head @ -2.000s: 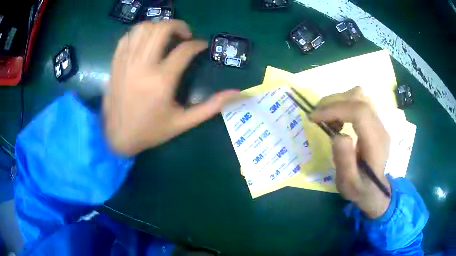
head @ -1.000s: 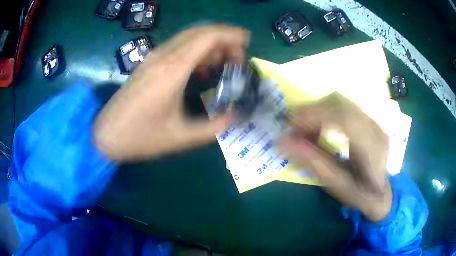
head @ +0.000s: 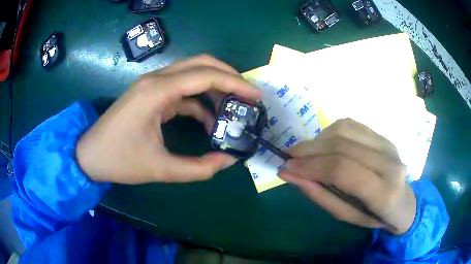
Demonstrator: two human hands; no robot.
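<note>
My left hand (head: 155, 121) holds a black watch housing (head: 238, 126) between thumb and fingers, its open side with silver and white parts facing up. My right hand (head: 351, 172) holds dark tweezers (head: 276, 149) like a pen. The tweezer tips are inside the housing, near its round silvery patch. I cannot tell if a small piece is at the tips. A white adhesive backing sheet (head: 283, 93) with blue 3M print lies behind and right of the housing, partly hidden by it and by my right hand.
Pale yellow liner sheets (head: 361, 72) lie under and beyond my right hand. More housings lie at upper left (head: 144, 39) and upper right (head: 320, 14). Smaller black units lie at far left (head: 50, 50) and right of the sheets (head: 425, 83). A red tray (head: 6, 59) is cut off at the left edge.
My left hand has gone from above the bench to holding a housing over the printed sheet's left side. The tweezers have moved from the sheet into the housing.
</note>
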